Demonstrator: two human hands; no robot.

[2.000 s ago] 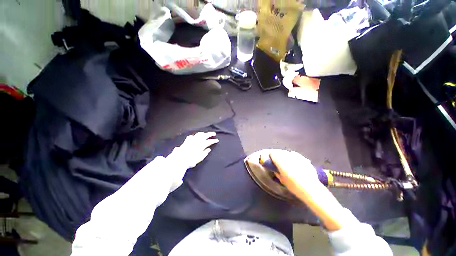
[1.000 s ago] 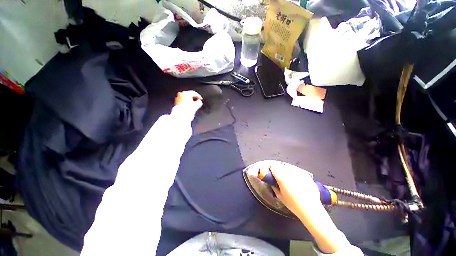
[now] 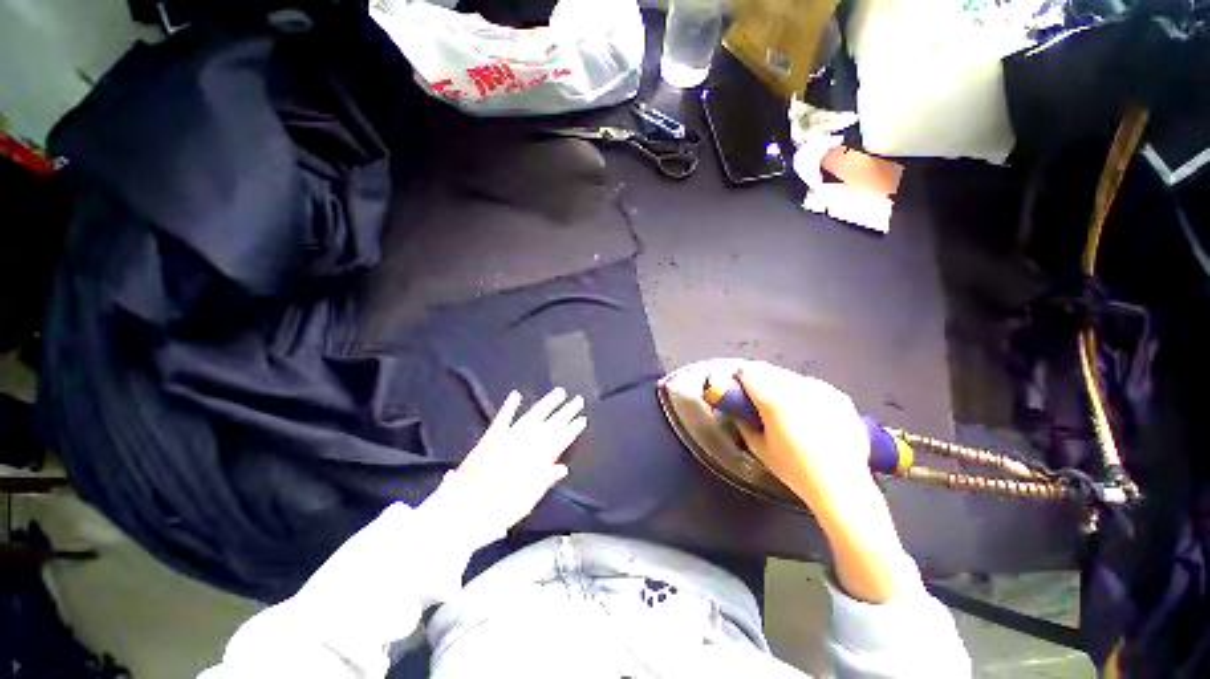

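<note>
A navy garment panel (image 3: 613, 318) lies flat on the dark table cover, with curved raised lines and a short dark line on it. A small greyish interfacing patch (image 3: 571, 364) lies on the panel. My left hand (image 3: 511, 464) rests on the panel just below the patch, fingers spread, holding nothing visible. My right hand (image 3: 803, 431) is closed around the handle of the steam iron (image 3: 703, 431). The iron's tip points left and touches or overlaps the panel's right edge; its underside is hidden.
A navy garment pile (image 3: 199, 305) covers the left side. Scissors (image 3: 674, 159), a phone (image 3: 743, 135), a plastic bag (image 3: 531, 66), a bottle (image 3: 691, 43) and paper scraps (image 3: 856, 186) lie at the back. The steam hose (image 3: 982, 471) runs right to a yellow-brown support (image 3: 1091, 358).
My left hand has moved from the fabric scrap back down onto the panel. The greyish patch now shows on the panel. The view has shifted, and the iron remains at the panel's right edge.
</note>
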